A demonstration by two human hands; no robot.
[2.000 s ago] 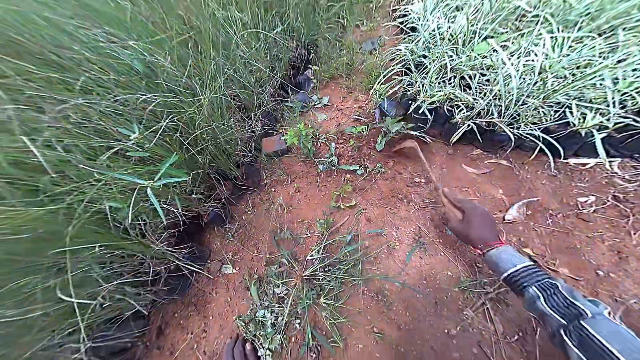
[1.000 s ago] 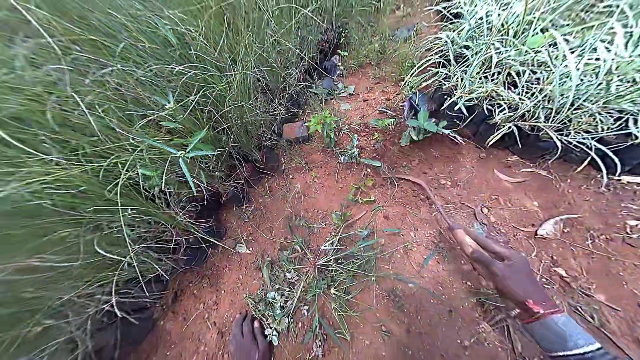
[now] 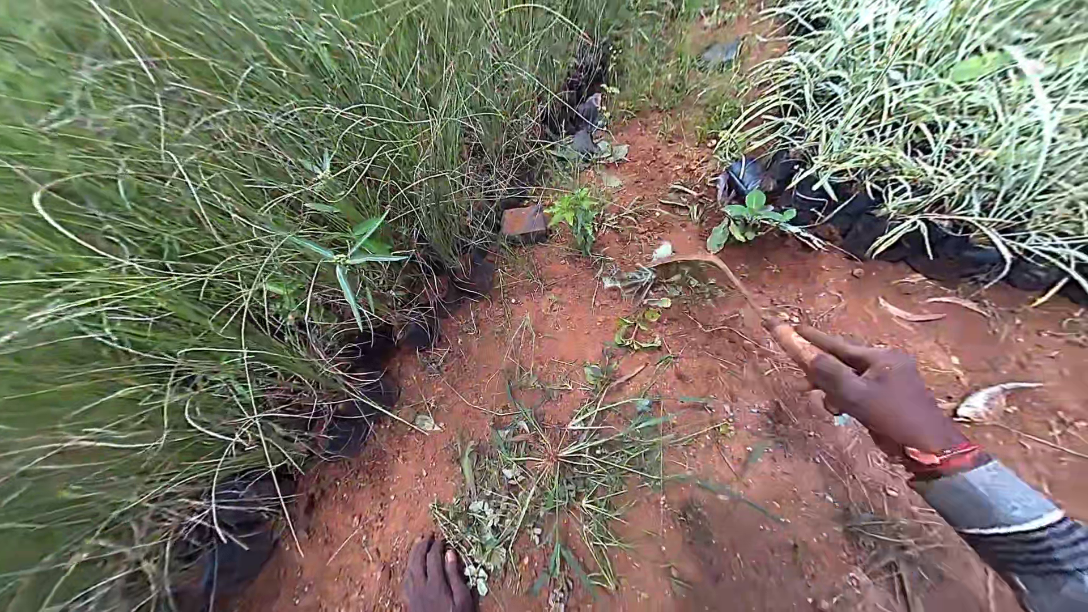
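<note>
My right hand (image 3: 880, 391), with a red thread at the wrist, grips the wooden handle of a sickle (image 3: 722, 263). The thin curved metal blade reaches up and left to small uprooted-looking weeds (image 3: 633, 276) on the red soil. At the bottom edge my left hand (image 3: 436, 578) rests on the ground, seen only in part, beside a heap of pulled grass and weeds (image 3: 552, 476). Its fingers lie close together; whether they hold anything does not show. A small leafy plant (image 3: 748, 221) stands just beyond the blade, and another green seedling (image 3: 578, 212) grows farther left.
Tall grass (image 3: 255, 170) in black plastic nursery bags (image 3: 348, 425) lines the left side. At the upper right, variegated grass-like plants (image 3: 935, 110) stand in similar bags. A brick piece (image 3: 524, 223) lies by the left row. Dry leaves (image 3: 990, 401) are scattered at right.
The sickle in my right hand has moved up and left over the soil, its blade now by the small weeds. More of my left hand shows than two seconds ago.
</note>
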